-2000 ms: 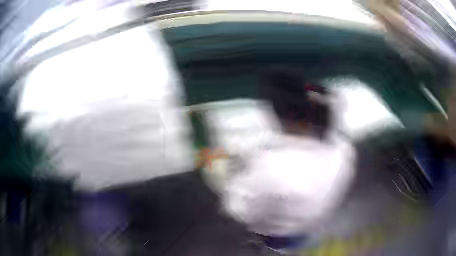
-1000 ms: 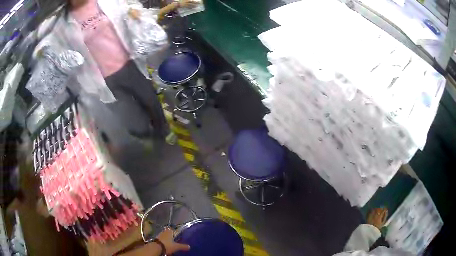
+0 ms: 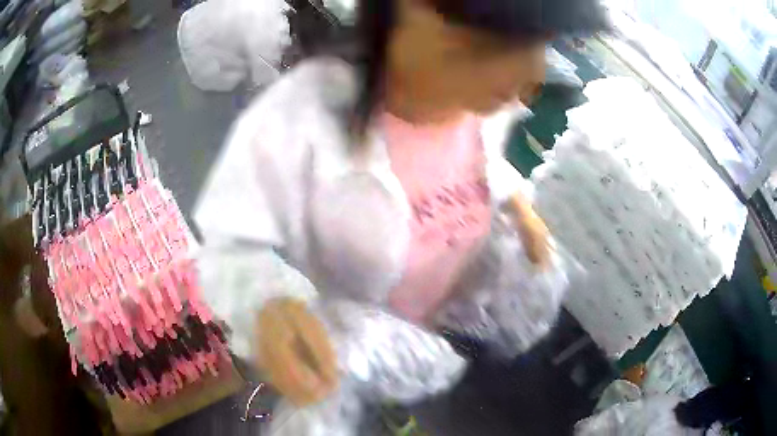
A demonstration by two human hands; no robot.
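Neither of my hands can be made out in the head view. A person in a white smock and pink shirt point(image 3: 443, 221) stands close in front. Shiny, crumpled clear plastic bags hang by this person's hands, one at the lower centre point(image 3: 396, 358) and one farther right point(image 3: 515, 298). Their contents are too blurred to tell. A tall, thick stack of white trays point(image 3: 639, 213) with jagged edges stands on the green bench point(image 3: 724, 341) at the right.
A rack of pink-and-black parts point(image 3: 128, 264) stands at the left. A large white bag or bundle point(image 3: 234, 43) lies behind on the floor. Another worker's white sleeve point(image 3: 618, 396) shows at the lower right, beside a tray or sheet point(image 3: 677, 366). The standing person blocks the middle.
The person with the bags has come from the upper left to close in front and now hides the stools. The bare hand and wrist at the bottom edge have gone from view.
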